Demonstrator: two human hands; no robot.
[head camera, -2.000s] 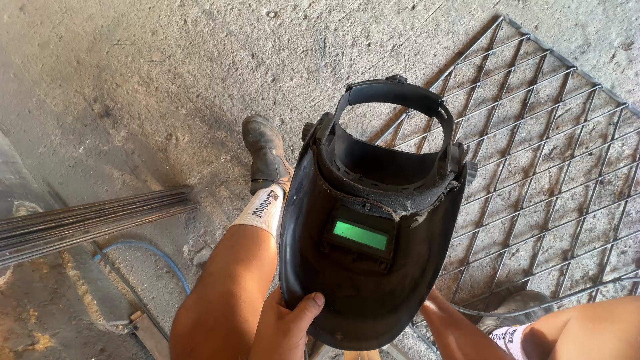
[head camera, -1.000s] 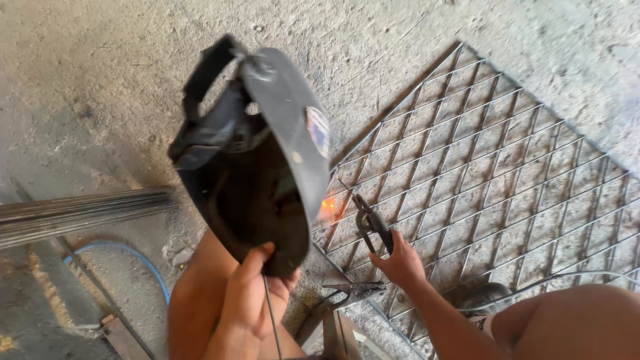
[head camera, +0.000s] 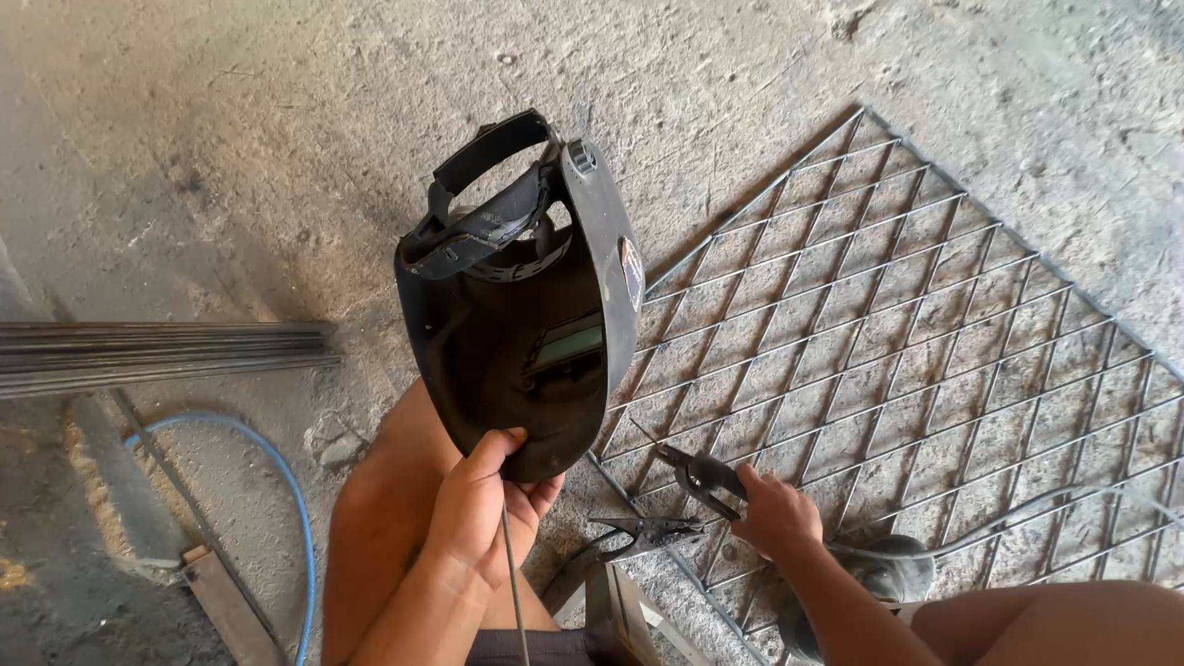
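Observation:
My left hand (head camera: 495, 513) grips the chin edge of a black welding helmet (head camera: 513, 370), thumb inside the shell; its headband points up and its small green-tinted lens shows inside. A thin rod (head camera: 514, 592) runs down from the same hand, its upper end hidden. My right hand (head camera: 777, 513) is closed around the handle of a welding electrode holder (head camera: 708, 476), with a short electrode (head camera: 647, 433) in its jaws. The electrode is over the edge of a metal lattice panel (head camera: 860, 324). A ground clamp (head camera: 643, 535) is at the panel's near edge, left of the holder.
A bundle of thin metal rods (head camera: 166, 356) lies at the left. Below it are a blue hose (head camera: 301, 518) and a rectangular metal bar (head camera: 227, 606). A grey cable (head camera: 999, 527) crosses the panel near my shoe (head camera: 893, 566). A metal profile (head camera: 620, 610) stands between my legs.
The helmet has turned from facing me squarely to a side angle. My right hand, low behind the helmet at first, now shows with the electrode holder. An orange glow at the panel's edge has gone.

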